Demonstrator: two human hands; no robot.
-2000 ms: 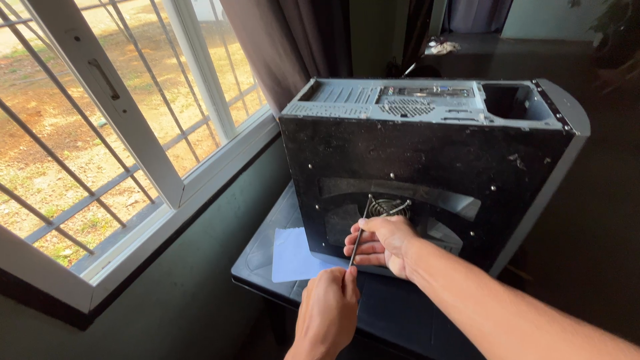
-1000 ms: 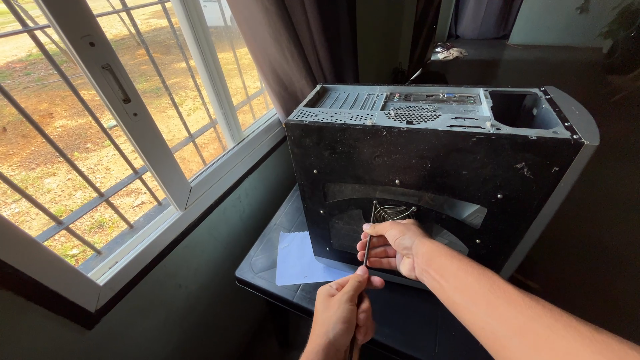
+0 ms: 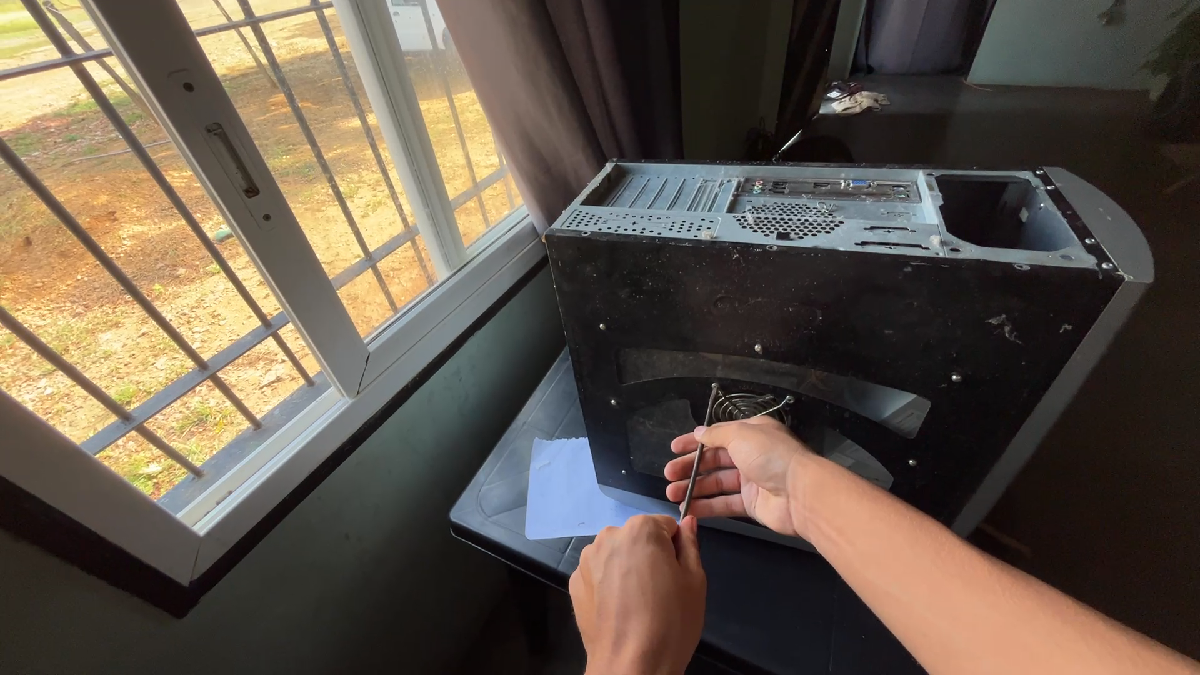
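A black computer case (image 3: 825, 309) lies with its side panel facing me and its rear ports up, on a dark table. My left hand (image 3: 642, 586) is closed around the lower end of a screwdriver (image 3: 696, 469), whose handle is hidden in the fist. The thin shaft slants up to a screw at the left corner of a round wire fan grille (image 3: 747, 406). With thumb and index finger, my right hand (image 3: 741, 469) steadies the shaft just below the tip, its other fingers spread beside it. This hand covers the lower part of the grille.
A white sheet of paper (image 3: 567, 487) lies on the dark tabletop (image 3: 502, 497), partly by the case's lower left edge. A barred window with a white frame (image 3: 380, 370) and a dark curtain (image 3: 600, 84) stand close at left. Some cloth (image 3: 855, 98) lies on the floor behind.
My left hand's fingers have shifted around the screwdriver's lower end, from more extended a second ago to a rounder fist. My right hand stays by the grille, at the shaft.
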